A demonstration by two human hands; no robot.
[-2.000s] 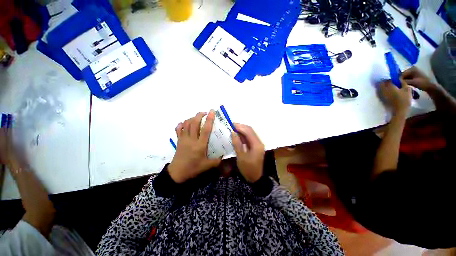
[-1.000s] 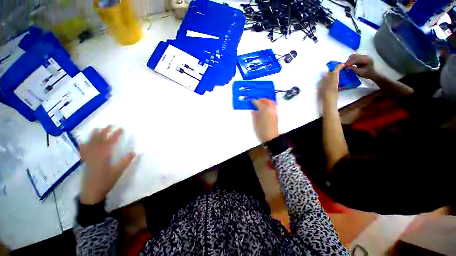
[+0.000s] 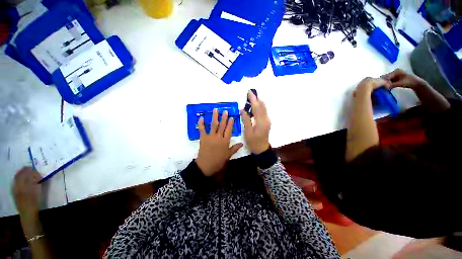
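A shiny blue insert tray lies flat on the table in front of me, with cable parts in its recesses. My left hand rests over the tray with its fingers spread, covering part of it. My right hand is at the tray's right side, with its fingers around the dark coiled part of the cable. Another filled blue tray lies farther off to the right, its cable coil sticking out.
Flat cartons lie ahead and at left. A white-and-blue box lies at left beside a neighbour's hand. A cable heap is far right. A neighbour at right holds a blue tray near a grey bin.
The nearer tray has come from the right to in front of me. My left hand has moved onto it, and my right hand has moved to its coil. The white box now lies at left.
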